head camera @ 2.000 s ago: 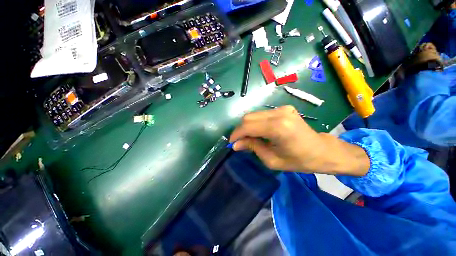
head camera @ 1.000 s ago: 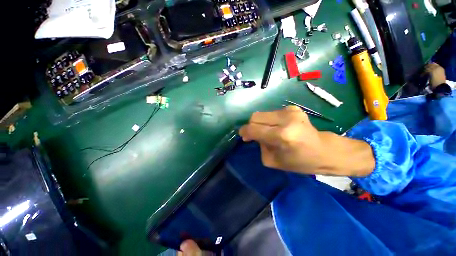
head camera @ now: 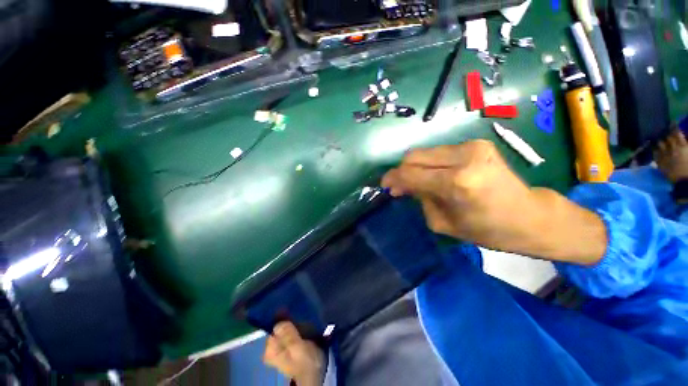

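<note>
A black glossy tablet point(head camera: 343, 275) lies tilted over the bench's front edge and my lap, a small white label near its lower edge. My left hand point(head camera: 293, 353) grips its lower left corner. My right hand point(head camera: 460, 188) is at its upper right end, fingertips pinched at the edge. A speck of blue, which looks like the pick point(head camera: 387, 190), shows between those fingertips; most of it is hidden. The far long edge of the tablet shines.
Stacked dark tablets point(head camera: 68, 264) stand at left. Blister trays with circuit boards point(head camera: 294, 75) lie at the back. Small parts point(head camera: 382, 102), a black stick point(head camera: 443, 81), red strips point(head camera: 499, 111), a white pointed tube point(head camera: 518, 144), blue picks point(head camera: 545, 111) and a yellow screwdriver point(head camera: 588, 136) lie on the green mat point(head camera: 226, 219). Another person's hand point(head camera: 671, 156) is at right.
The view has shifted, so the bench things sit further right. My left hand has come into fuller view at the tablet's corner. My right hand remains at the tablet's upper end.
</note>
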